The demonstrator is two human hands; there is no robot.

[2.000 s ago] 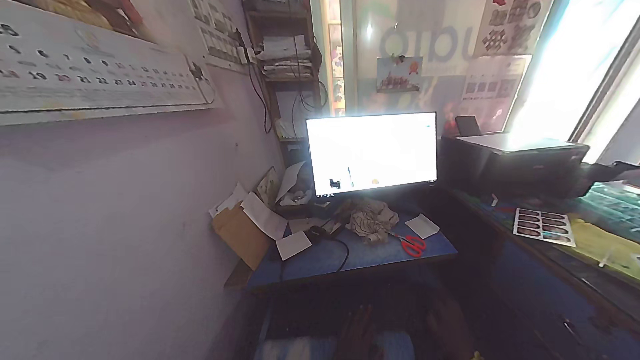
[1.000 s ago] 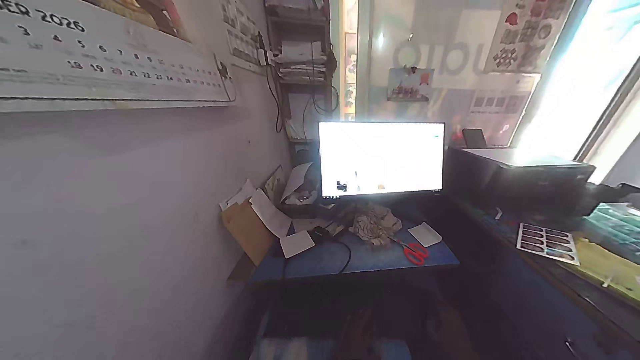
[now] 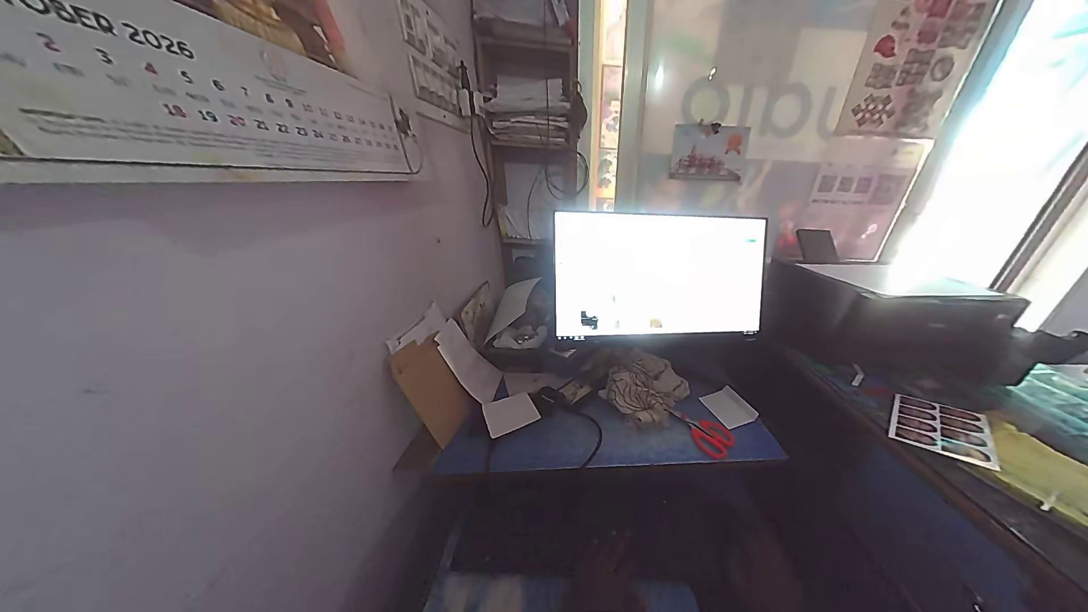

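Deep shadow below the blue desk (image 3: 527, 450) leaves my left hand (image 3: 602, 565) and my right hand (image 3: 761, 565) dim, side by side near the bottom edge. Both seem to be over a dark surface, possibly a keyboard shelf; their fingers and anything under them cannot be made out. On the desk above them lie red-handled scissors (image 3: 712, 439), their blades pointing at a crumpled striped cloth (image 3: 643, 387). A white card (image 3: 728, 407) is right of the cloth, another white card (image 3: 511, 415) left of it. Behind stands a lit monitor (image 3: 660, 276).
Papers and a brown envelope (image 3: 431, 387) lean at the left wall. A black cable (image 3: 598, 438) crosses the desk. At right, a printer (image 3: 909, 314) stands on a counter with a printed photo sheet (image 3: 945, 431). Shelves (image 3: 527, 143) of papers rise behind; a calendar (image 3: 204, 110) hangs left.
The view has shifted somewhat to the left. Nothing on the desk has plainly moved, and both hands stay low in the shadow.
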